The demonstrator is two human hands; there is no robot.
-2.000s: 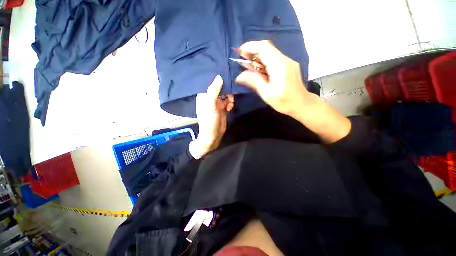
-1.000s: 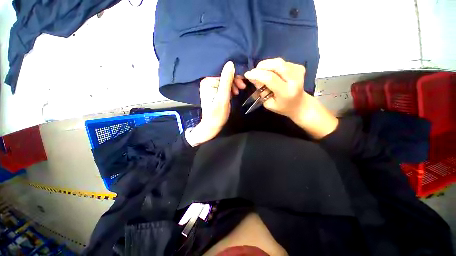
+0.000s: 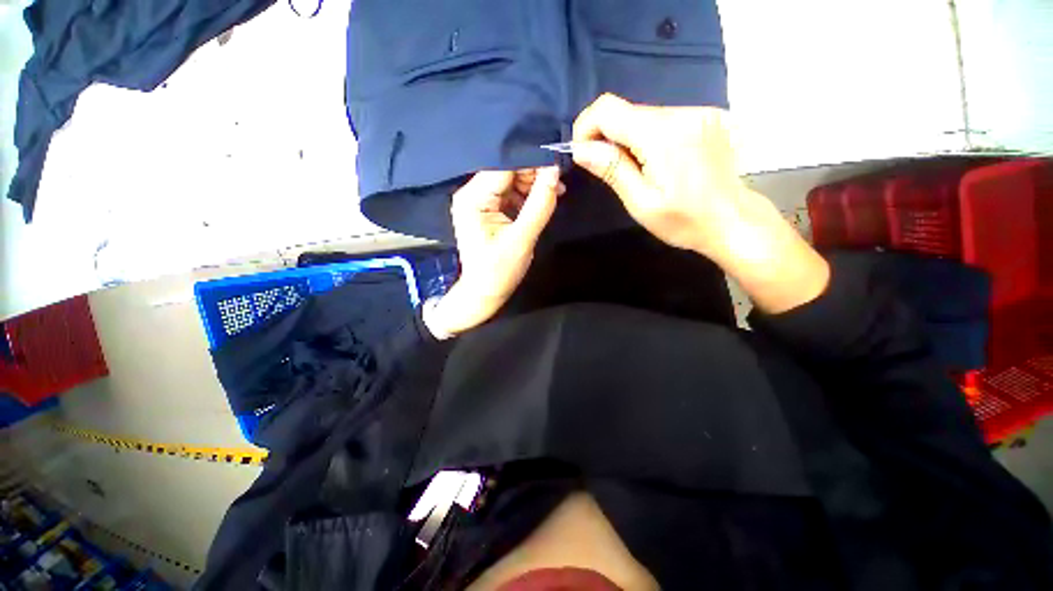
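Observation:
The navy trousers [image 3: 462, 104] lie on the white table with the waistband at its near edge. Two pocket slits and a small dark button show on them. My left hand [image 3: 499, 237] pinches the waistband edge near the centre seam with thumb and fingertips. My right hand [image 3: 670, 173] is just to the right, over the trousers, and holds the thread snips [image 3: 558, 148]. Their silver tip points left, just above my left fingertips. The rest of the snips is hidden in my right hand. Whether a thread is between the blades cannot be seen.
A crumpled navy garment pile [image 3: 127, 40] lies at the table's upper left. A blue basket [image 3: 248, 312] with navy garments stands at left below the white table [image 3: 854, 81]. Red baskets [image 3: 1005, 219] stand at right, with a navy piece by them. Another red basket [image 3: 64, 344] is far left.
The snips have moved up from below the waistband and now point left over its edge. My right hand has shifted up. My left fingertips have closed at the centre seam.

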